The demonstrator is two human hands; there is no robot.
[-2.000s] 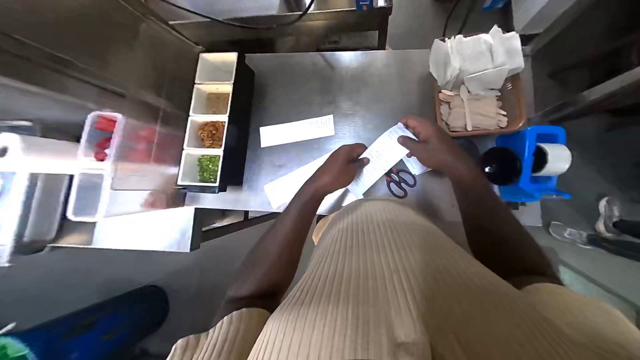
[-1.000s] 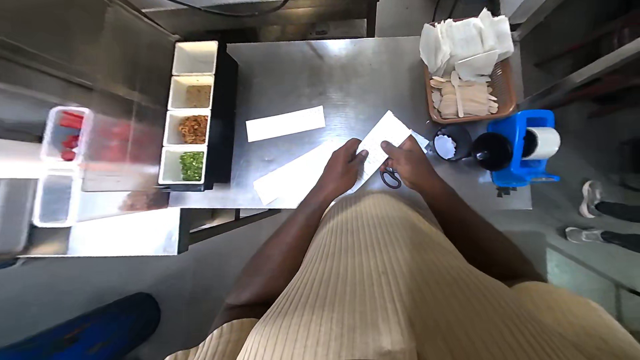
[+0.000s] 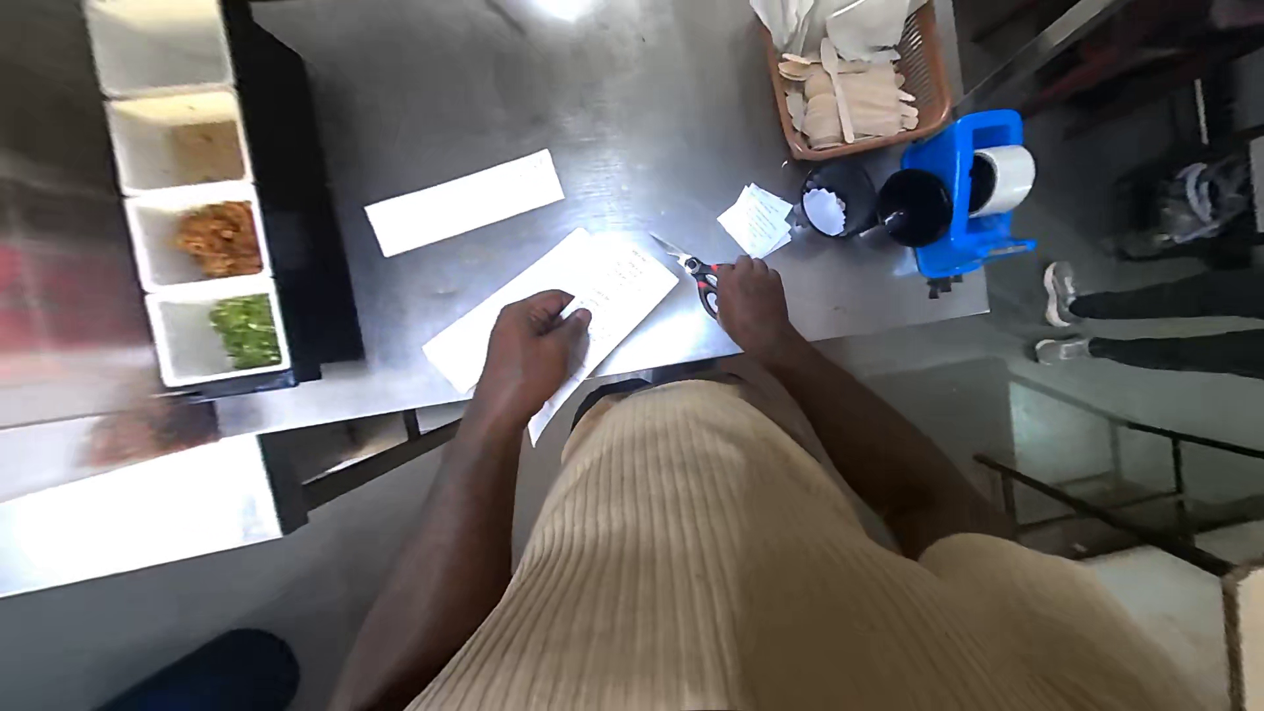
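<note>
My left hand [image 3: 538, 351] grips a printed paper slip [image 3: 627, 296] between thumb and fingers near the table's front edge. Beneath it lies another white slip [image 3: 513, 301], partly covered. My right hand [image 3: 752, 306] is at the handles of the scissors [image 3: 699, 272], whose blades point away to the upper left, closed or nearly so; whether the fingers are through the loops is hidden. Farther left a separate paper strip [image 3: 464, 202] lies flat. Small cut paper pieces [image 3: 757, 219] lie just beyond my right hand.
Food bins [image 3: 215, 237] in a black holder stand at the left. A brown basket [image 3: 928, 74] of wooden cutlery and napkins is at the back right. Beside it are a black cup [image 3: 839, 197] and a blue tape dispenser [image 3: 973, 197]. A person's legs [image 3: 1165, 326] show at far right.
My right hand has let go of the slip and moved right to the scissors. The left hand still holds the slip, now lower over the other paper. The view has moved closer.
</note>
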